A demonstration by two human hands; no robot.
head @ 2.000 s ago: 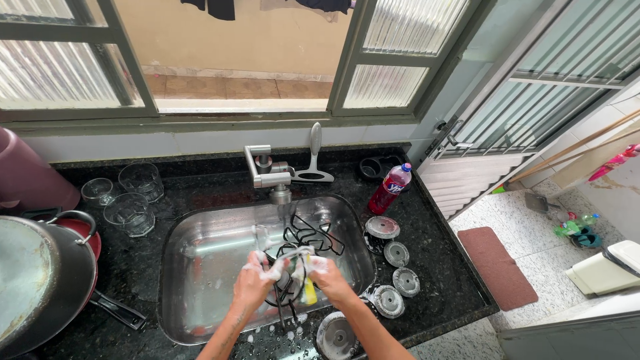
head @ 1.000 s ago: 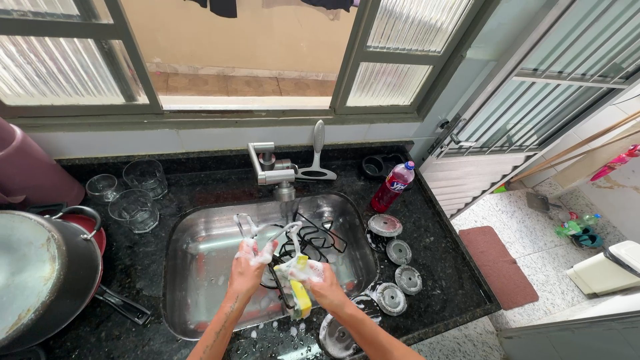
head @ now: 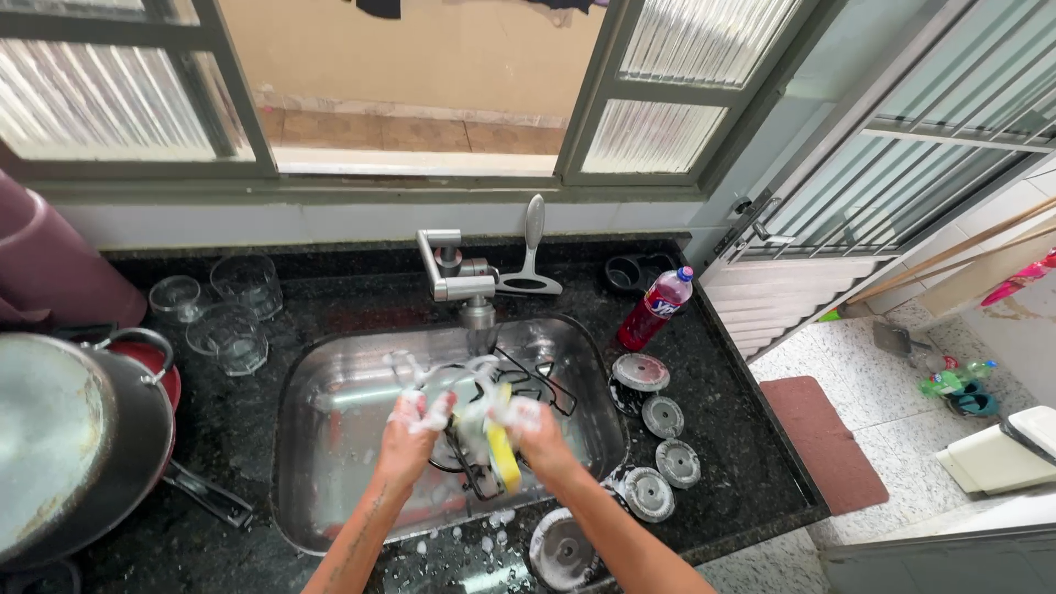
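My left hand (head: 419,421), covered in suds, grips the left part of a soapy black wire stove grate (head: 445,381) over the stainless steel sink (head: 309,396). My right hand (head: 528,425) presses a yellow sponge (head: 503,454) against the grate's right side; foam and motion blur hide part of the grate. More black grates (head: 544,384) lie in the sink behind and under my hands. Above the sink stands the metal faucet (head: 462,287). Along the right rim sit several foamy burner caps (head: 662,417), the largest (head: 565,549) beside my right forearm.
A bottle of red detergent (head: 656,308) stands behind the burner caps, near a black holder (head: 631,272). A grey-handled scraper (head: 533,247) leans behind the faucet. Several glasses (head: 235,338), a large pot (head: 124,445) and a pan handle (head: 210,495) are at left.
The held grate and the sponge have shifted and turned between my hands over the last two seconds. The sponge shows more than at first. The burner caps and bottle have stayed in place.
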